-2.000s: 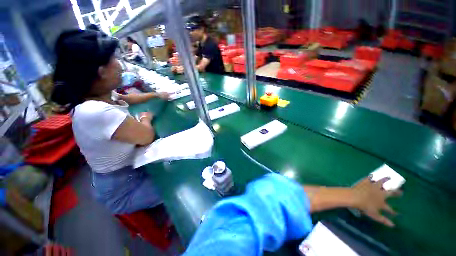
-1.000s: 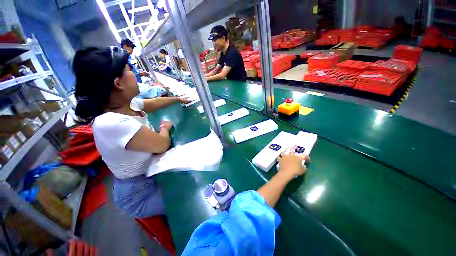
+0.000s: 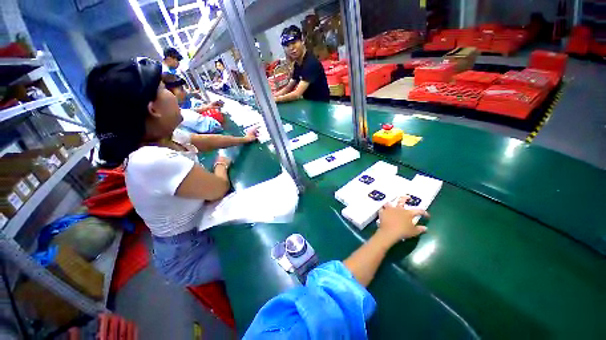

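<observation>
My left hand (image 3: 400, 222), bare below a blue sleeve, is over the near end of a white smartwatch box (image 3: 428, 189) with a dark square picture, its fingers on the box. Two more white boxes lie side by side just left of it, one (image 3: 367, 180) behind the other (image 3: 376, 201), touching or nearly so. Another box (image 3: 332, 161) lies apart, further left, on the green conveyor belt (image 3: 492, 265). My fingers and palm hide part of the held box. My right hand is out of the picture.
Small bottles (image 3: 296, 248) with round silvery tops stand beside my sleeve. A white sheet (image 3: 259, 201) lies by a neighbouring worker (image 3: 166, 166). Metal posts (image 3: 355, 73) rise at the belt. A yellow emergency stop button (image 3: 387, 137) sits beyond. Another person (image 3: 309, 80) is across the belt.
My left hand came from the far right to the box group, then shifted slightly right. Three boxes now lie together where two lay a second ago. The person across the belt has turned their head.
</observation>
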